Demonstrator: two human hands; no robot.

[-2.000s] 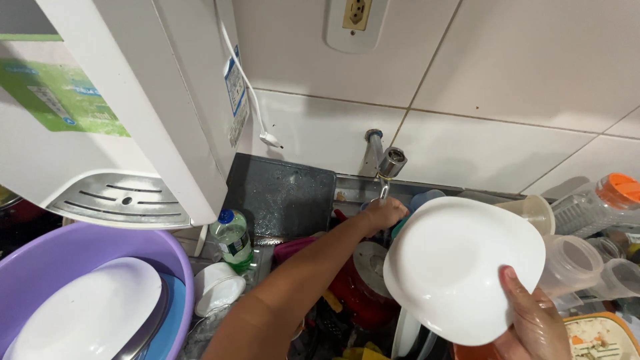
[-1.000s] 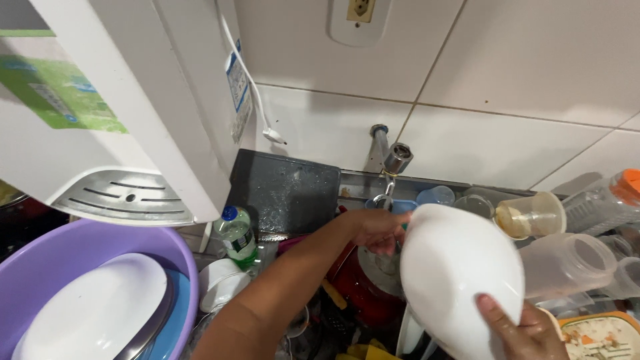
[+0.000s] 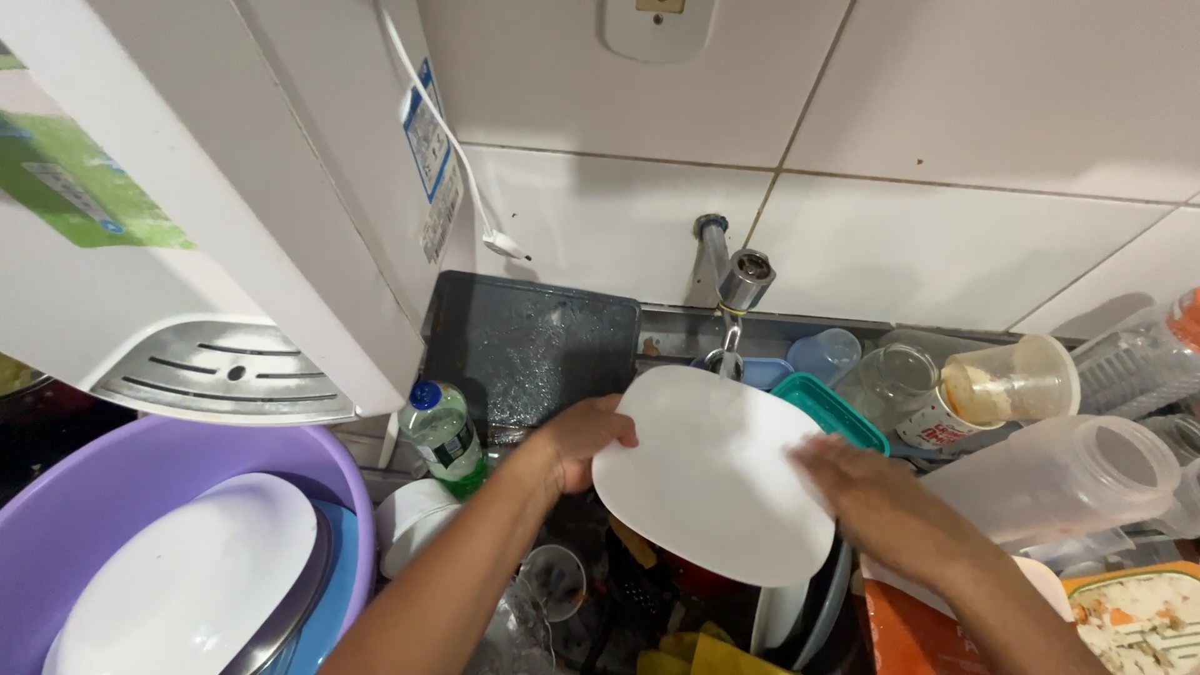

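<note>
A white rounded-square plate (image 3: 717,473) is tilted under the metal wall faucet (image 3: 747,281). My left hand (image 3: 581,445) grips its left edge, thumb on the face. Against the plate's right side lies my right hand (image 3: 858,483), blurred, its fingers over the edge; whether it grips or only touches is not clear. Below the plate, the sink holds more dishes, a clear glass (image 3: 553,581) and a yellow cloth or glove (image 3: 703,652). A purple basin (image 3: 352,497) at the left holds another white plate (image 3: 202,572).
A green detergent bottle (image 3: 445,441) with a blue cap stands by a dark wet board (image 3: 534,352). Plastic cups, a teal container (image 3: 830,412) and a translucent bottle (image 3: 1059,478) crowd the right side. A white appliance (image 3: 281,187) fills the upper left. A food container (image 3: 1139,614) is lower right.
My left hand has moved from by the faucet to the plate's left edge. The plate has shifted left, under the faucet, and my right hand now lies higher on its right side.
</note>
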